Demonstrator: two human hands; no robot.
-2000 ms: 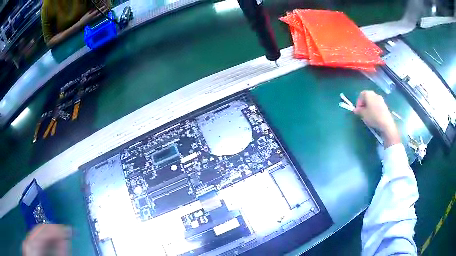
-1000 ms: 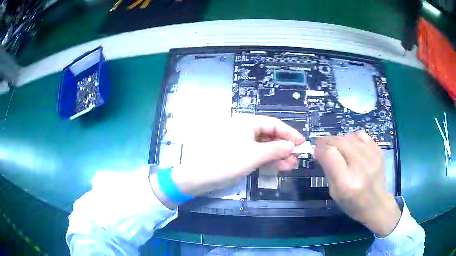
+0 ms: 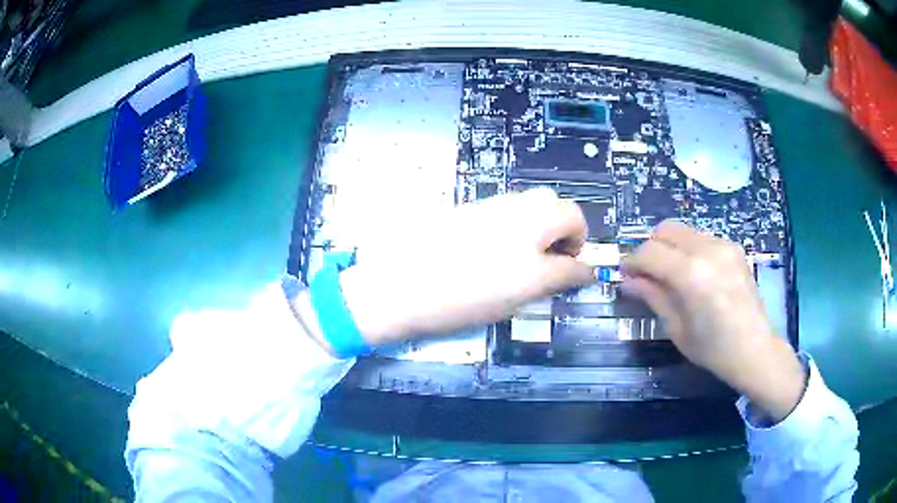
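Observation:
The open laptop base lies in front of me, with the black mainboard across its upper part. My left hand and my right hand meet over the middle of the base, above the touchpad module. A short white ribbon cable with a blue end shows between my fingertips. Both hands have their fingers closed at this cable. The fingers hide the contact points, and I cannot tell if the cable sits in a connector. A blue wrist strap is around my left wrist.
A blue parts bin with many tiny silvery pieces stands left of the base. Loose white strips lie at the right. A red-orange stack of bags is at the upper right. A pale rail runs behind the base.
Both hands came from the bench sides to the middle of the base. Since one second ago they stay there at the white cable, and its blue end now shows.

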